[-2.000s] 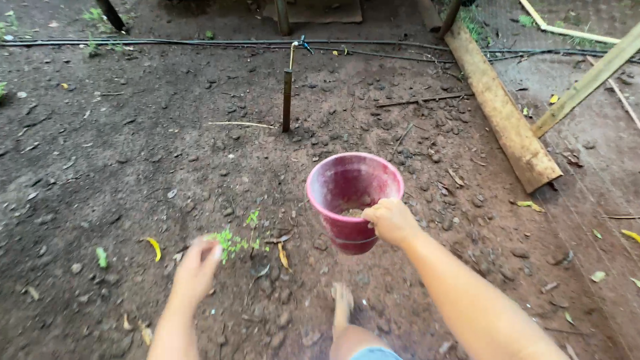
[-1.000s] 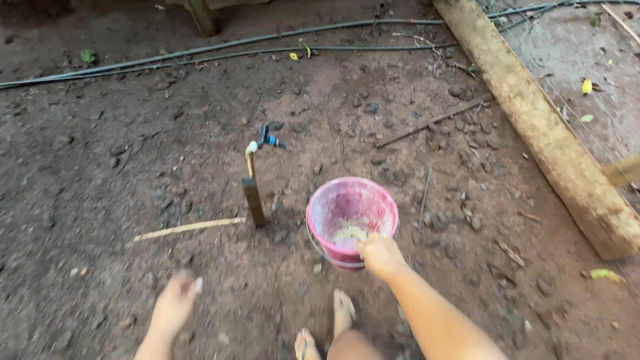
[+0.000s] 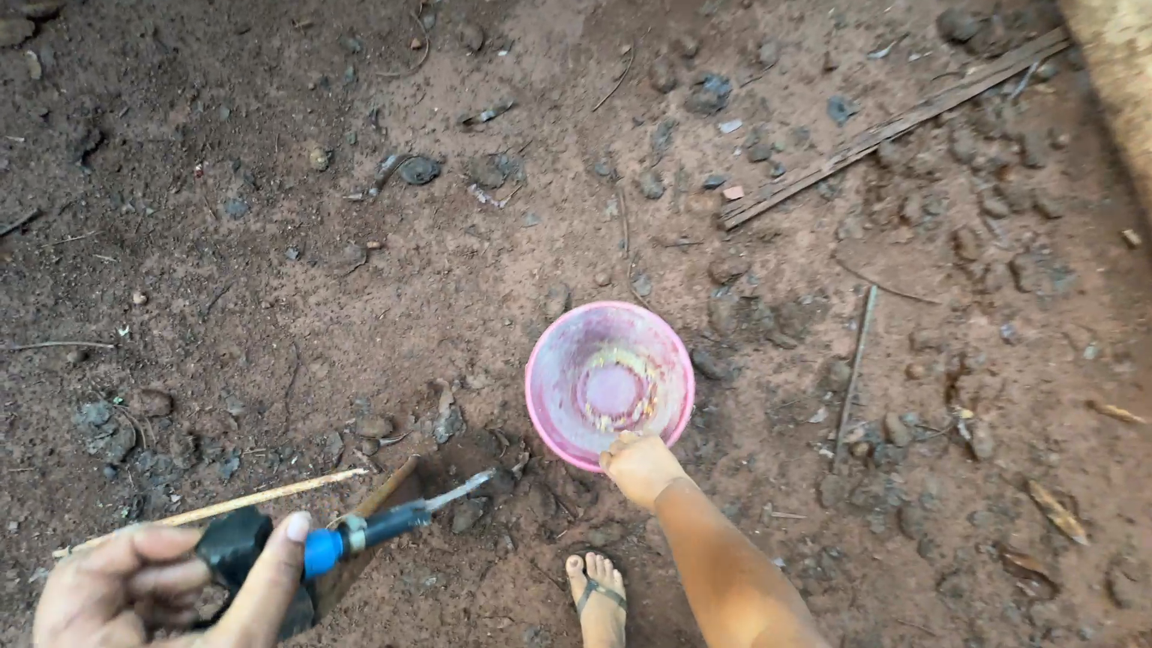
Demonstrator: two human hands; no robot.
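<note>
My right hand (image 3: 641,468) grips the near rim of a pink plastic bucket (image 3: 562,360), tilted so its inside shows. Bits of pale yellow matter lie around the bucket's bottom. At the lower left, my left hand (image 3: 171,589) is at a black and blue water tap (image 3: 319,549), its thumb and fingers around the black part. A thin stream of water (image 3: 463,490) comes from the tap's end toward the ground, left of the bucket. The post under the tap is mostly hidden.
A thin pale stick (image 3: 261,497) lies behind the tap. A weathered wood strip (image 3: 891,130) lies on the bare soil at upper right, beside a thick board (image 3: 1120,81) at the edge. My foot in a flip-flop (image 3: 601,598) stands below the bucket. Stones and dry leaves lie scattered.
My left hand, empty in the earlier frames, is now on the tap, and water runs from it. The right hand still holds the bucket. The view has moved closer to the tap.
</note>
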